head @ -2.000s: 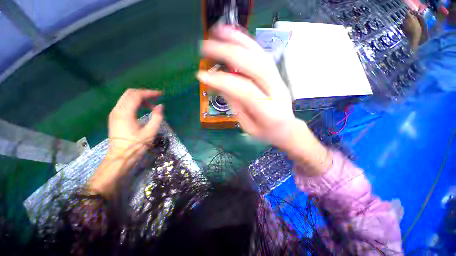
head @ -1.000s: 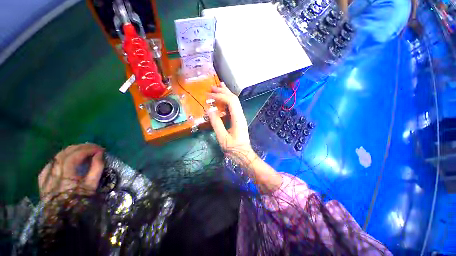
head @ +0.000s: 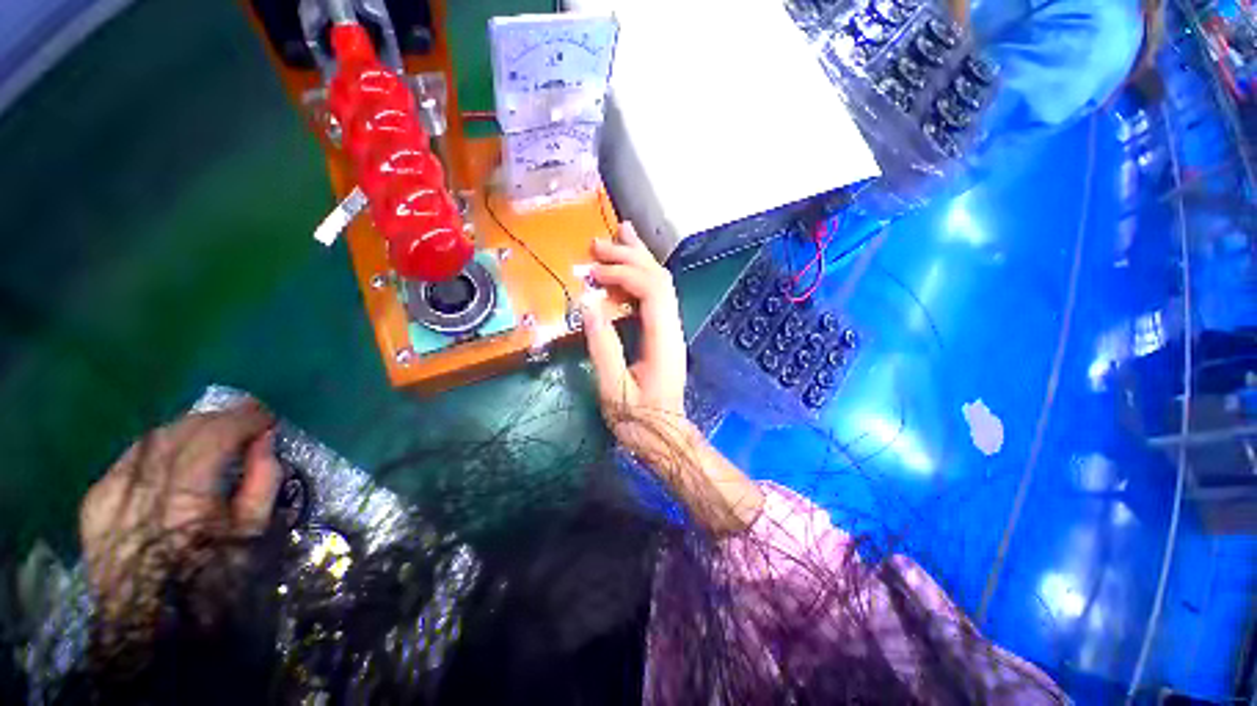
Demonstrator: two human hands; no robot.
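A round black component [head: 452, 295] sits in the pale green nest [head: 494, 326] at the front of the orange fixture [head: 414, 370]. The red ribbed clamp handle [head: 403, 166] points down towards the wearer, its end just above the nest's back edge. My right hand [head: 648, 345] rests at the base's right front corner, thumb and fingertips around a small pale spot; whether they grip it is unclear. My left hand [head: 186, 483] is curled over the silvery foam sheet [head: 352, 490] at lower left, blurred and partly behind hair; its fingertips are beside a dark round part.
Two dial scales [head: 552, 83] stand upright behind the base, beside a white box [head: 738, 117]. Red wires [head: 813, 262] hang at the box. Blister trays [head: 786, 338] with black parts lie right of it and beyond. A person's blue sleeve [head: 1061, 69] shows at upper right.
My right hand has left the clamp area for the base's right corner, uncovering the red handle and the nest. My left hand has moved down over the foam sheet. The view has shifted.
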